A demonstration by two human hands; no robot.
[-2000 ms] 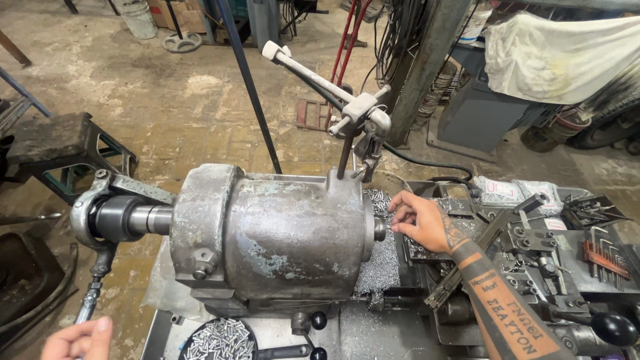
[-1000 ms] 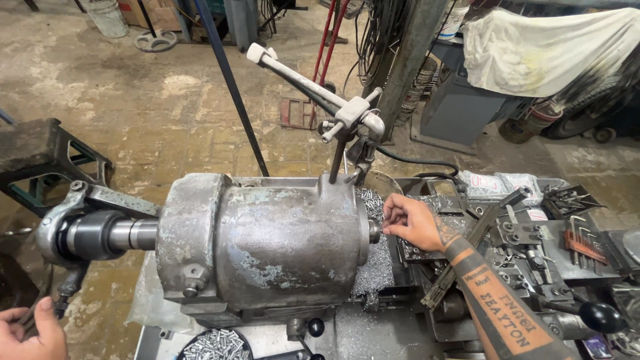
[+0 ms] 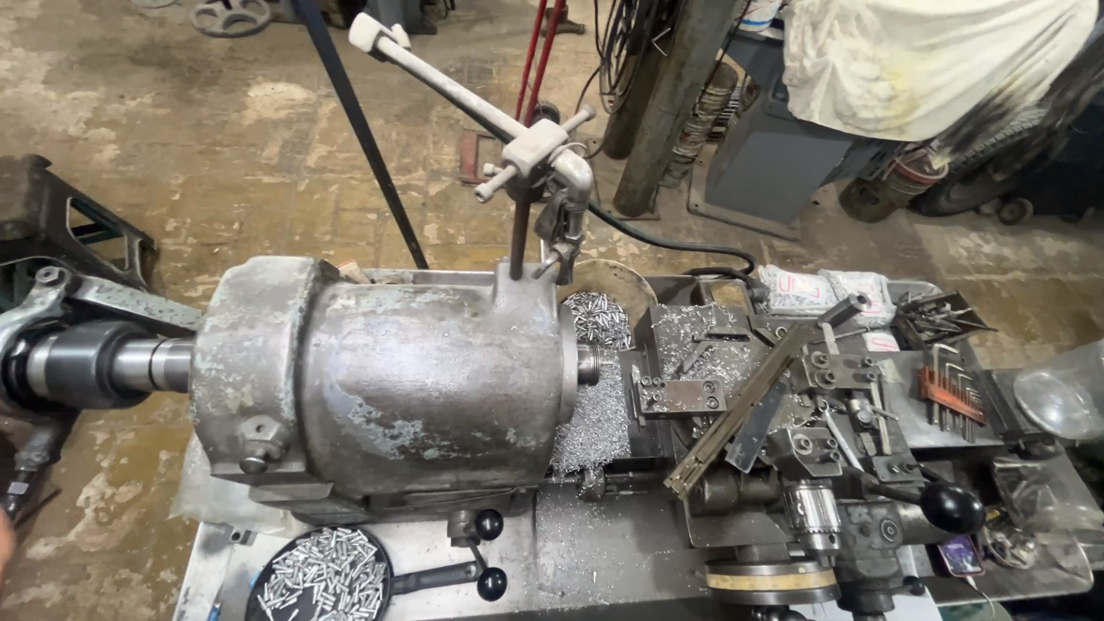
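Only a sliver of my left hand (image 3: 5,542) shows at the left edge, beside the lower end of a metal lever (image 3: 30,470) at the lathe's rear; whether it grips the lever cannot be told. My right hand is out of view. The grey lathe headstock (image 3: 423,379) fills the middle, with the threaded spindle nose (image 3: 588,363) on its right side. Metal chips (image 3: 595,423) lie heaped below the nose, and a round container of small metal pins (image 3: 597,319) stands behind it. A black pan (image 3: 390,585) of similar pins is at the bottom.
The cross slide (image 3: 681,395) carries tool holders and a slanted metal bar (image 3: 759,397). Farther right are a drill chuck (image 3: 812,516), a black ball-ended lever (image 3: 951,507) and hex keys in an orange holder (image 3: 949,397). A jointed arm (image 3: 466,95) rises above the headstock.
My right hand, earlier with its fingertips at the spindle nose, has left the view. My left hand has nearly left it at the left edge. The view has shifted somewhat.
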